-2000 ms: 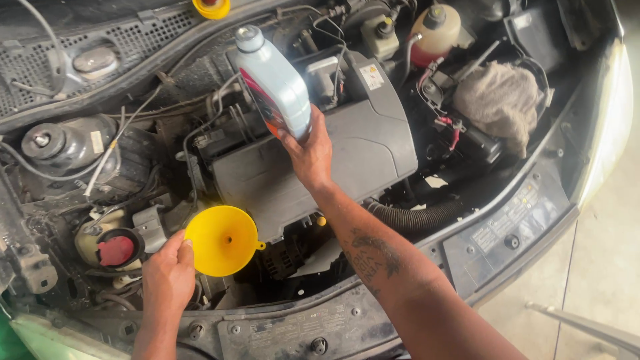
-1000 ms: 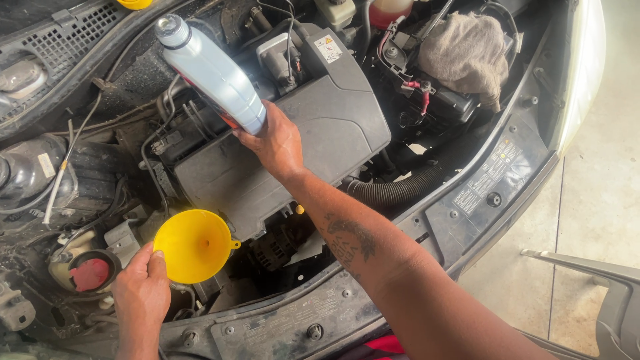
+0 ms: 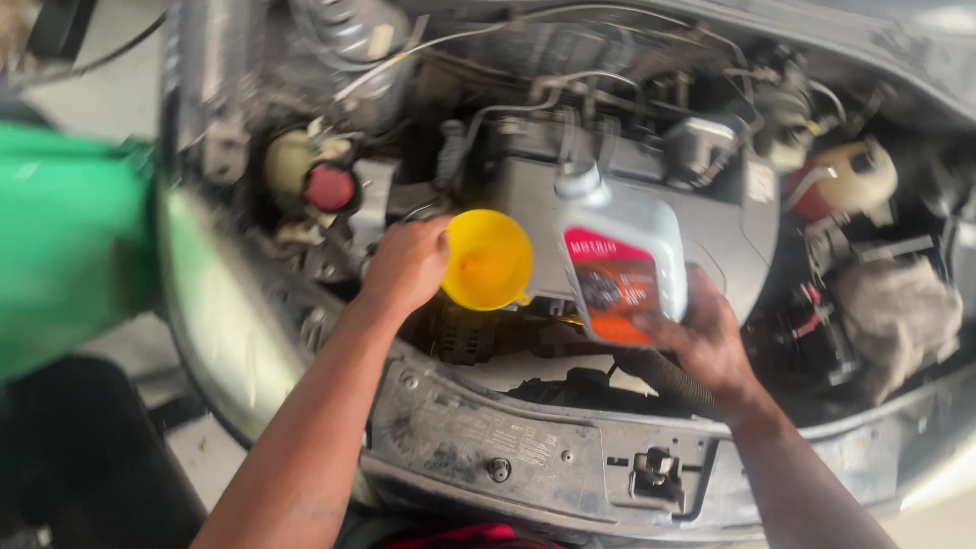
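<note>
In the head view my left hand (image 3: 408, 263) grips the rim of a yellow plastic funnel (image 3: 488, 261) by its left side, over the front of the engine bay. The funnel's spout is hidden beneath its bowl. My right hand (image 3: 705, 335) is closed around the lower right of a light grey plastic Motrio oil bottle (image 3: 629, 244), held nearly upright to the right of the funnel, with a gap between them. Behind the bottle lies the grey engine cover (image 3: 732, 236). Whether the bottle's neck is capped is too blurred to tell.
A reservoir with a red cap (image 3: 330, 187) stands left of the funnel. At the right are a pink and cream coolant tank (image 3: 850, 179) and a grey rag (image 3: 900, 316) near the battery area. The front crossmember with the hood latch (image 3: 657, 476) runs below. Something green (image 3: 72, 252) is at far left.
The bottle has come down from over the rear of the engine cover to beside the funnel, and its printed label now faces me. The view has shifted strongly to the left.
</note>
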